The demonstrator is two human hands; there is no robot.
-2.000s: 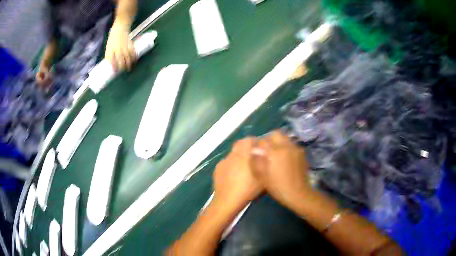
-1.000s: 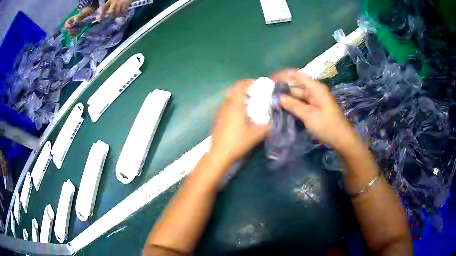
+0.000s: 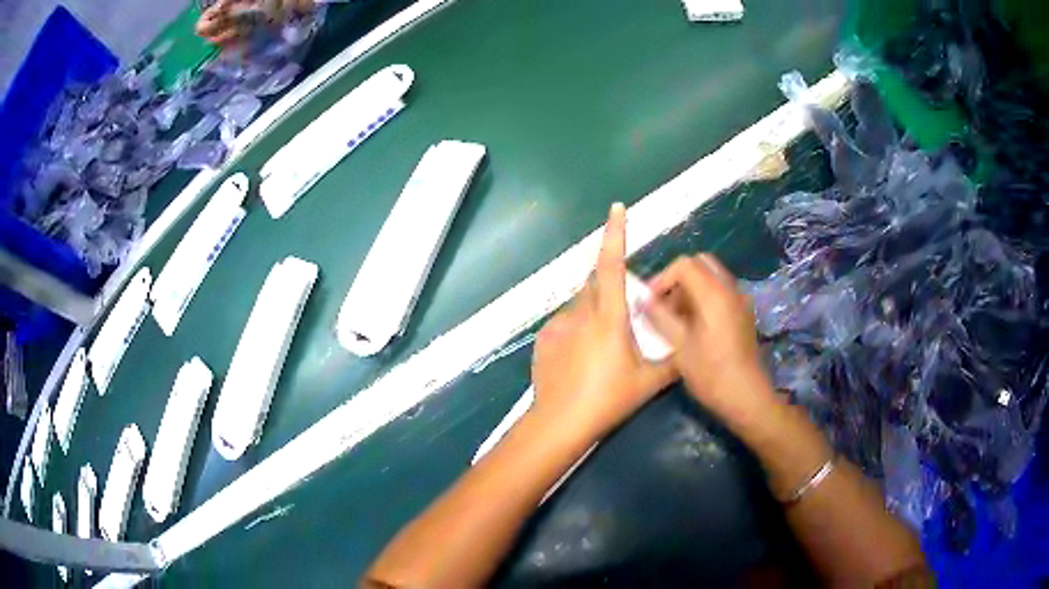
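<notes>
A white plastic unit (image 3: 649,321) is between my hands over the dark green bench; one end shows between them and a white edge shows below my left forearm. My left hand (image 3: 589,345) is wrapped around the unit, index finger pointing up. My right hand (image 3: 716,328) is at the unit's visible end with fingers curled and blurred. What the right fingers grip is hidden, and no bag can be made out between the hands.
The green conveyor belt (image 3: 552,150) carries several white units (image 3: 416,247) ahead and left. A white edge rail (image 3: 483,311) runs diagonally before me. A polybag heap (image 3: 909,311) lies right. Another person's hand (image 3: 255,17) is over bags at top left.
My hands have come lower and closer together. The grey-purple bag seen at my right fingers is no longer visible there. The belt units appear shifted up and right.
</notes>
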